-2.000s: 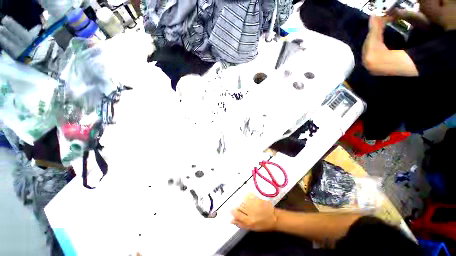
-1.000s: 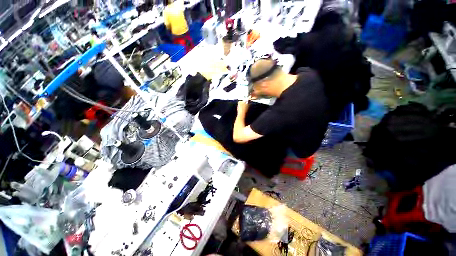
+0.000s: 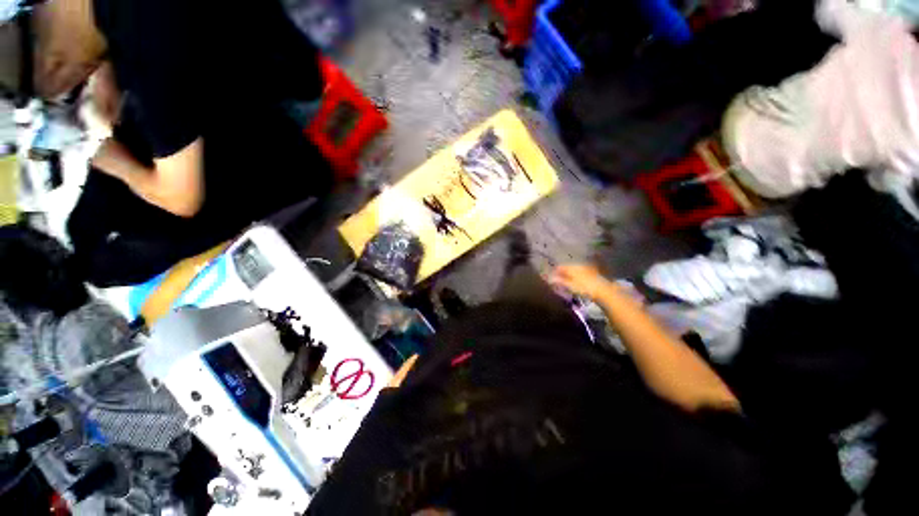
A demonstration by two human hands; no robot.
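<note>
My right hand (image 3: 576, 280) is right of centre, the bare forearm reaching in from the lower right. It is small and blurred, with its fingers towards the carton and apart from it; whether it holds anything is unclear. I cannot make out my left hand. The white sewing machine (image 3: 207, 338) is at the lower left, with a dark control panel (image 3: 237, 383). Red-handled scissors (image 3: 352, 379) lie on the white table (image 3: 338, 423) beside it, near dark scraps (image 3: 300, 363). My black shirt with faint lettering (image 3: 474, 423) fills the bottom centre.
A yellow-brown carton (image 3: 474, 222) with dark plastic bags (image 3: 393, 254) stands ahead. Another person in black (image 3: 202, 81) sits at upper left near a red stool (image 3: 346, 121). A blue crate (image 3: 552, 62) is at the top. Another red stool (image 3: 695, 194) and pale cloth (image 3: 736, 277) are right.
The view has swung right and down, so the machine and scissors now lie further left and the carton nearer the centre. My right hand, out of view one second ago, shows away from the table.
</note>
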